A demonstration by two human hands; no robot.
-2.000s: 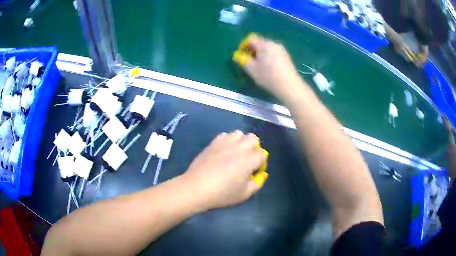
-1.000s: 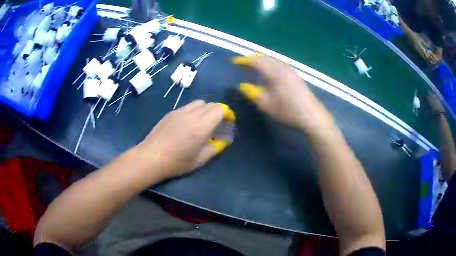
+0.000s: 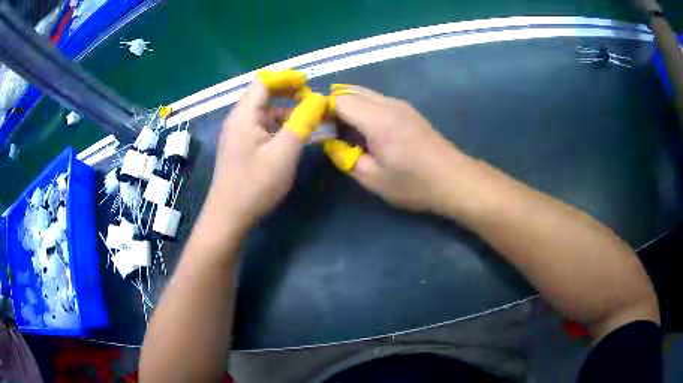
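My left hand [image 3: 266,142] and my right hand [image 3: 389,142] meet over the dark bench top near the rail, with yellow finger cots on thumbs and fingers. Between the fingertips is a small whitish, blurred piece [image 3: 322,133], mostly hidden, so its kind cannot be told. My right fingers close on its side; my left fingers touch or hold it too. A pile of white units [image 3: 158,188] with black ends and thin leads lies on the bench left of my left arm.
A blue bin [image 3: 91,247] full of white units stands at left. A metal post [image 3: 67,63] slants at upper left. A white rail [image 3: 419,46] edges the green belt [image 3: 217,34]. A dark leaded part [image 3: 603,56] lies at upper right. A yellow bit [image 3: 164,111] sits by the rail.
The view has turned, so the rail and bins sit differently. My hands, apart before, have come together. The clear piece seen in my left hand earlier is not clearly visible.
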